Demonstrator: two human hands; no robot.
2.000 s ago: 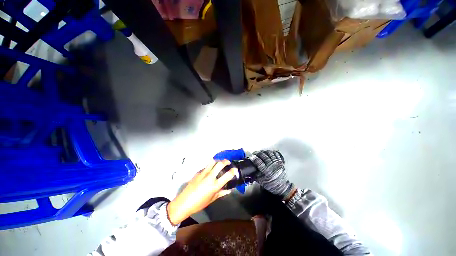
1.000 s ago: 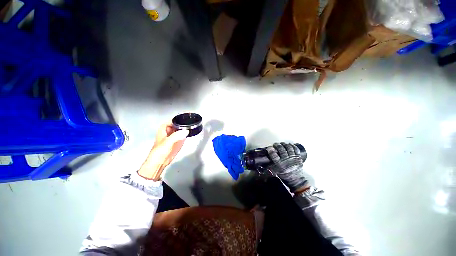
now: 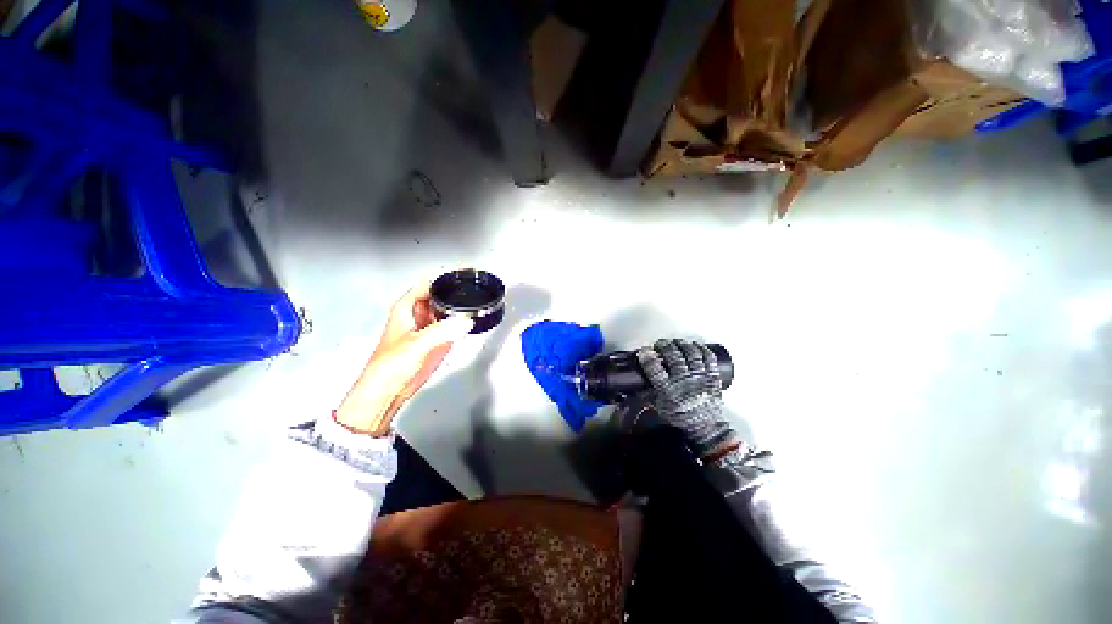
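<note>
My left hand (image 3: 409,360) is bare and holds a round black cup-like lid (image 3: 468,300) with a shiny rim, its open side facing up. My right hand (image 3: 685,388) wears a grey-white knit glove and is closed around a black cylindrical flask (image 3: 618,375). The flask is tilted nearly level, its narrower end pointing left. A crumpled blue rag or glove (image 3: 561,367) lies at that end; whether it touches the flask is unclear. The lid and flask are apart.
Blue plastic stools (image 3: 183,319) stand at the left. Dark rack legs (image 3: 522,122), a torn brown carton (image 3: 732,134) and a clear-white plastic bag (image 3: 1000,43) are at the top. A white bottle (image 3: 388,12) is cut off by the top edge. A brown patterned apron (image 3: 488,561) covers my lap.
Two seconds ago both hands were together on the flask. The lid has come away to the left in my left hand. Since one second ago, the lid and flask have shifted only slightly.
</note>
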